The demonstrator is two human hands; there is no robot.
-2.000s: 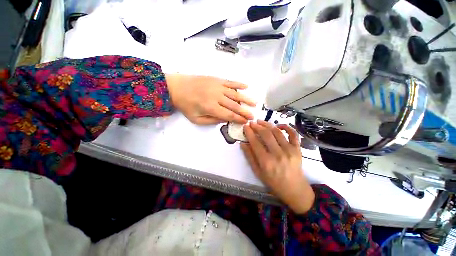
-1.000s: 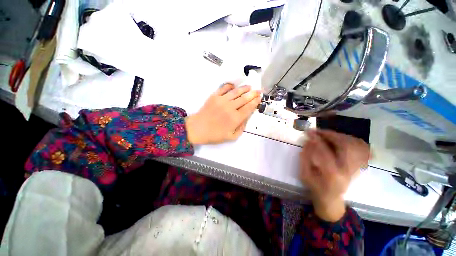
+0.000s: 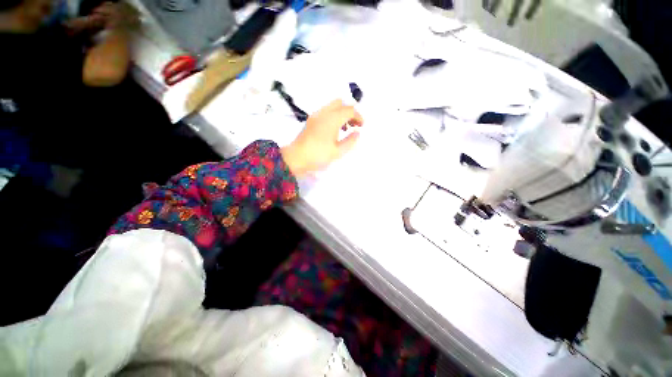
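Observation:
My left hand (image 3: pixel 324 140) is over the white table, left of the machine. Its fingers are curled, with the thumb and fingertips close together; whether they pinch something small is unclear. A short dark label or strip (image 3: pixel 355 92) lies just beyond the fingers. My right hand is not in view. Rounded black pieces (image 3: pixel 561 294) lie on the bed right of the needle, with loose threads at their lower end. The presser foot area (image 3: pixel 479 208) shows no hand at it. A small grey-brown curved shape (image 3: pixel 407 221) shows on the bed left of the needle.
The white sewing machine head (image 3: pixel 553 169) stands at the right. White and black pieces (image 3: pixel 501 118) lie behind the needle. Red-handled scissors (image 3: pixel 179 69) and a long tan piece (image 3: pixel 214 79) lie at the far left. Another person's arm (image 3: pixel 107 59) is at upper left.
The view has swung left. My left hand has left the needle area and moved left across the table. My right hand has gone out of view.

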